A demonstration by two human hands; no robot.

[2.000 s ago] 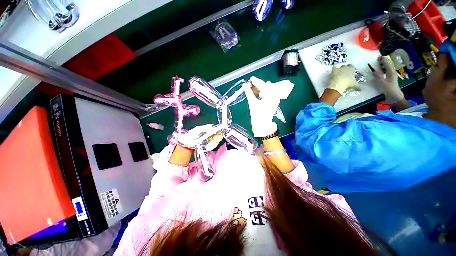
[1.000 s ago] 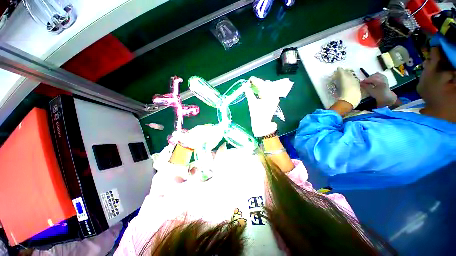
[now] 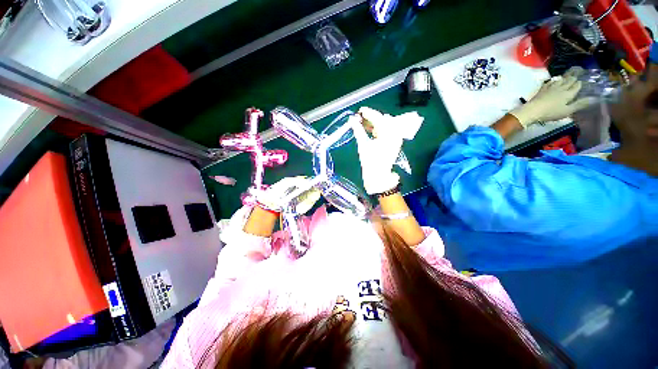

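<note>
A large clear balloon-dog lamp [image 3: 322,162] with shiny rounded segments is held in front of my chest, glowing white to pale violet. My left hand [image 3: 287,193], in a white glove, is around its lower left part. My right hand [image 3: 378,151], gloved in white, holds the upper right segment together with a white cloth [image 3: 405,128]. A smaller pink-lit balloon-dog lamp [image 3: 257,157] stands at the left, just beyond my left hand; whether the hand touches it I cannot tell.
A grey-white equipment box [image 3: 155,216] and an orange-red panel [image 3: 43,252] are at left. A clear item [image 3: 332,46] lies on the green belt. A dark-ended reel [image 3: 418,86] sits beside the white board [image 3: 462,108]. A blue-gowned coworker [image 3: 534,187] is at right.
The large lamp's glow went from white to green and back to white-violet. The clear item on the belt shifted slightly right. The coworker's hand moved right, to clear parts. My hands hardly moved.
</note>
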